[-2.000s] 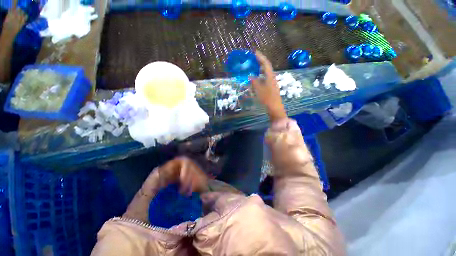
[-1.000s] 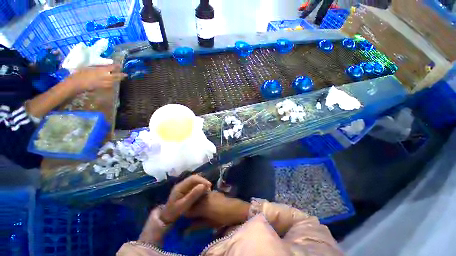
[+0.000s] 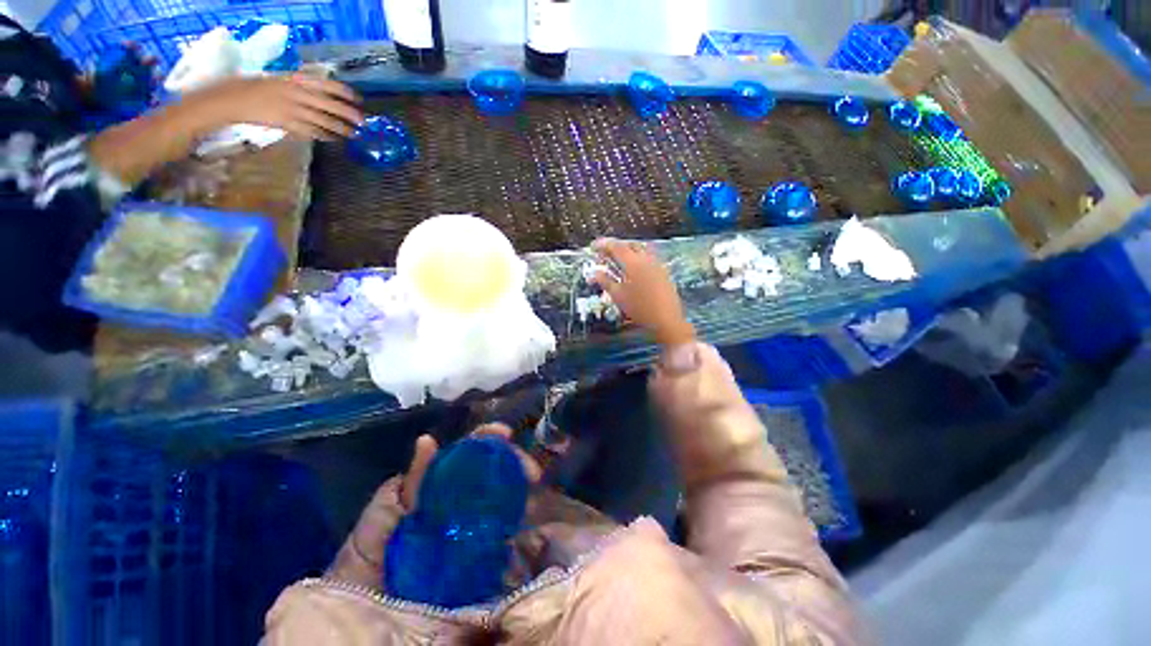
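Note:
My left hand holds a shiny blue cup or dome over my lap. More blue, possibly a second cup, shows just below it. My right hand is at the bench edge, its fingertips at a small pile of white pieces; whether it pinches one cannot be told. A round white tub with pale yellow inside stands on crumpled white cloth, left of my right hand.
The mesh belt carries blue domes. A coworker's hand is at a dome at the belt's left end. A shallow blue tray, white pieces and a white wad lie on the bench. Two dark bottles stand behind.
My hands, together over my lap a second ago, are now apart. The right one has moved forward to the white pieces; the blue dome in the left is now exposed. Belt domes have shifted slightly right.

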